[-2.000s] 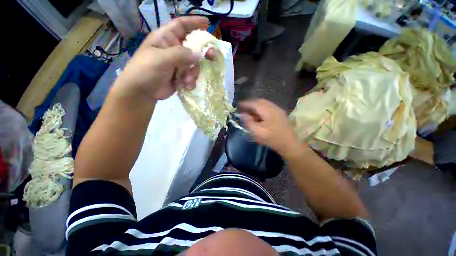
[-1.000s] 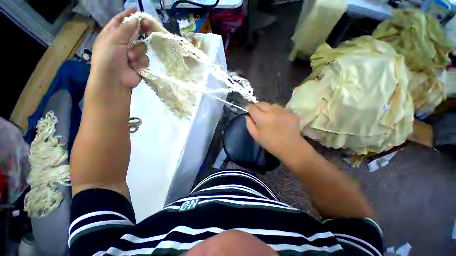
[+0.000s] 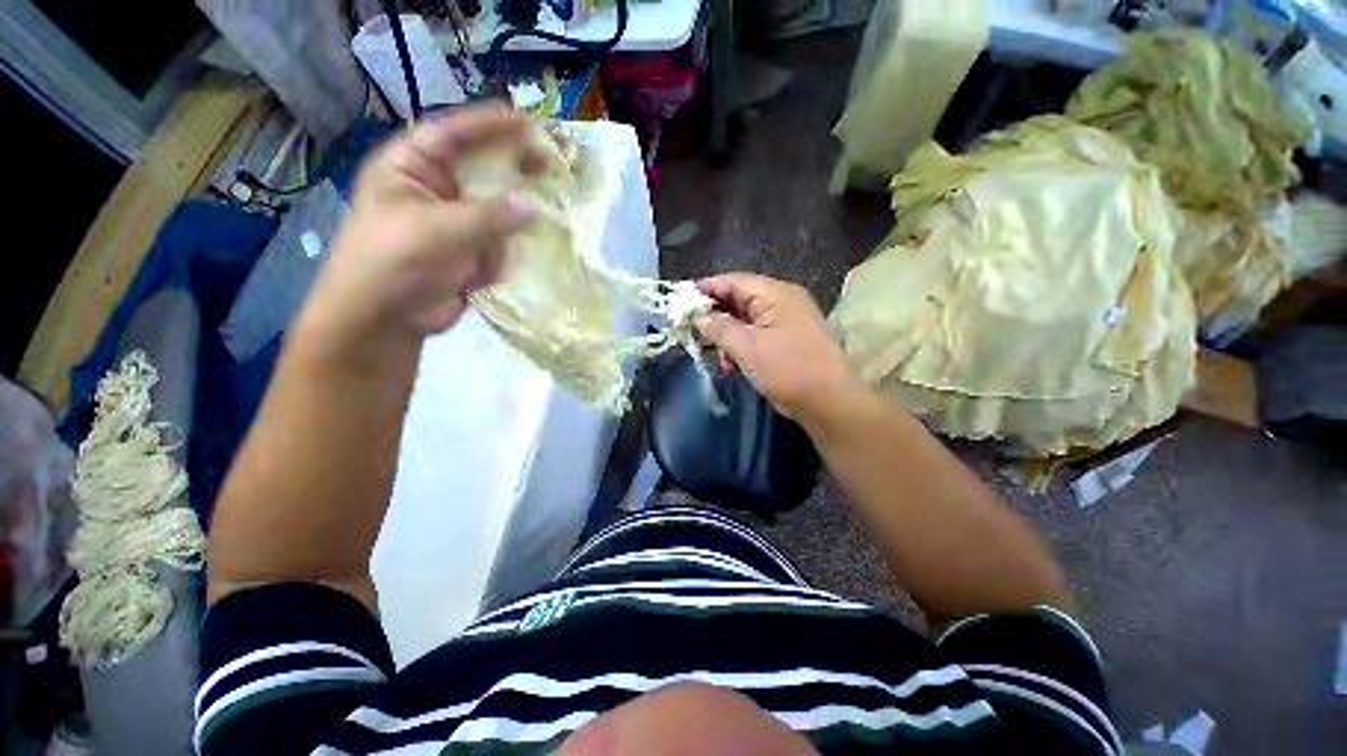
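A tangled hank of cream trim [image 3: 559, 303] hangs in the air over the right edge of the white padded ironing table [image 3: 458, 480]. My left hand [image 3: 436, 222] is raised at the upper left, blurred, with the upper end of the hank at its fingers. My right hand [image 3: 768, 340] pinches a small knotted bunch of the trim between thumb and fingers, to the right of the hank. Several loose strands run between the hank and this bunch. A short end hangs below my right fingers.
Bundled hanks of trim [image 3: 133, 517] lie on the grey padded arm [image 3: 170, 332] at the left. A black stool [image 3: 734, 443] stands below my right hand. A large pale-yellow fabric pile [image 3: 1019, 281] is at the right. Blue fabric [image 3: 222, 251] lies behind the table.
Over the last second my left hand has moved right and my right hand slightly up and left, bringing them closer together. The strands between them are shorter and bunched at my right fingers.
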